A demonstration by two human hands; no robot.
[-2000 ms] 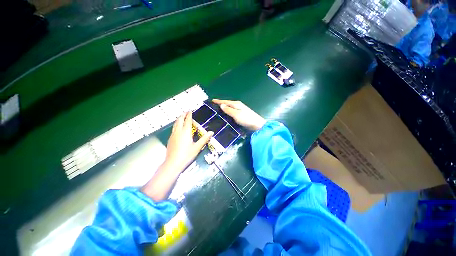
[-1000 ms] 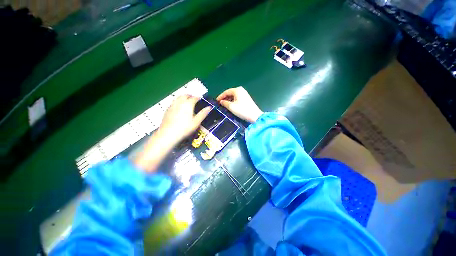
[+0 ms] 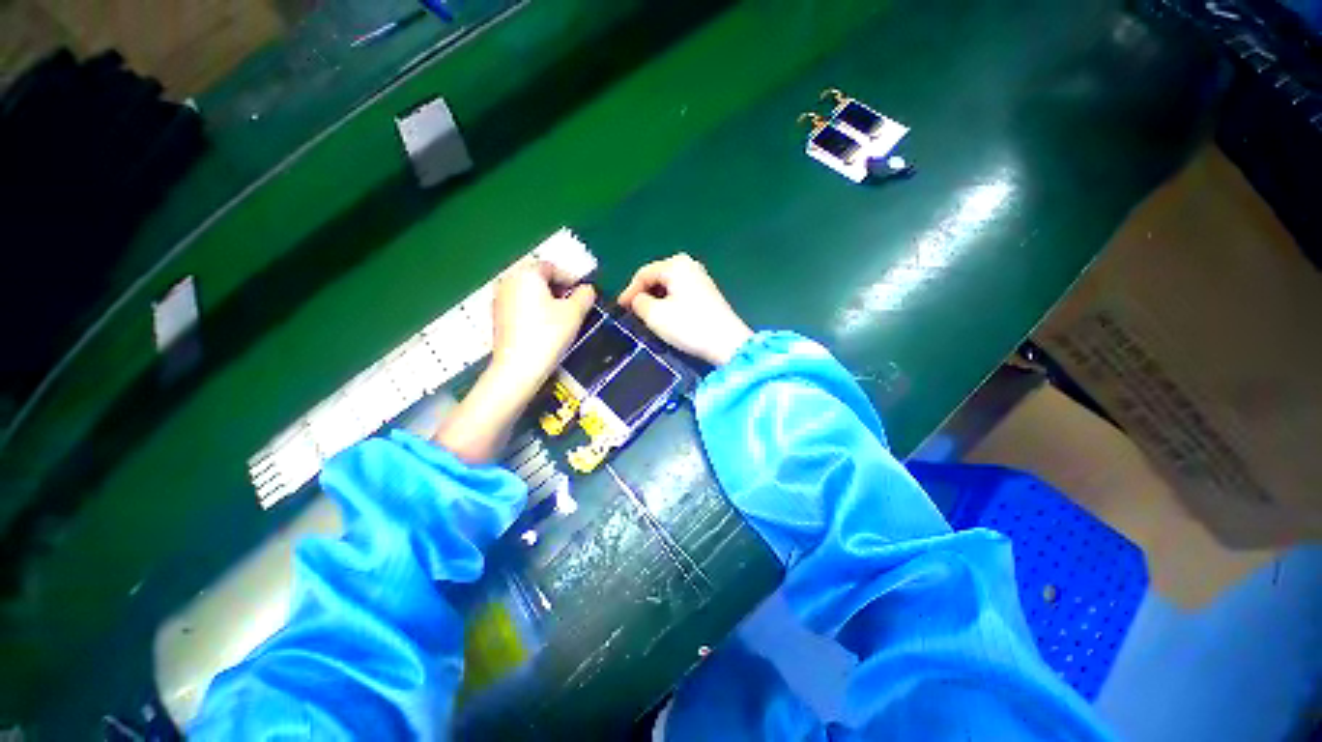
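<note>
A row of dark display modules (image 3: pixel 635 389) with light frames lies on the green mat in front of me, its gold flex tails (image 3: pixel 590 438) facing down and left. My left hand (image 3: pixel 539 322) is at the row's upper left end, fingertips bent together at its edge. My right hand (image 3: pixel 679 307) is at the far edge of the row, thumb and fingers pinched together. Whether either hand grips something small is hidden by the fingers. Long white segmented strips (image 3: pixel 380 380) lie stacked behind and left of my left hand.
Small separate modules (image 3: pixel 857 139) lie at the upper right. White cards (image 3: pixel 434 142) lie on the green belt. A yellow piece (image 3: pixel 496 647) shows beside my left sleeve, with a pale film sheet (image 3: pixel 218 623) at lower left. Cardboard (image 3: pixel 1160 348) and a blue bin (image 3: pixel 1066 580) are at right.
My left hand has moved from the flex-tail side to the row's upper left end, uncovering the gold tails. My right hand's fingers have curled in at the far edge. The view has shifted.
</note>
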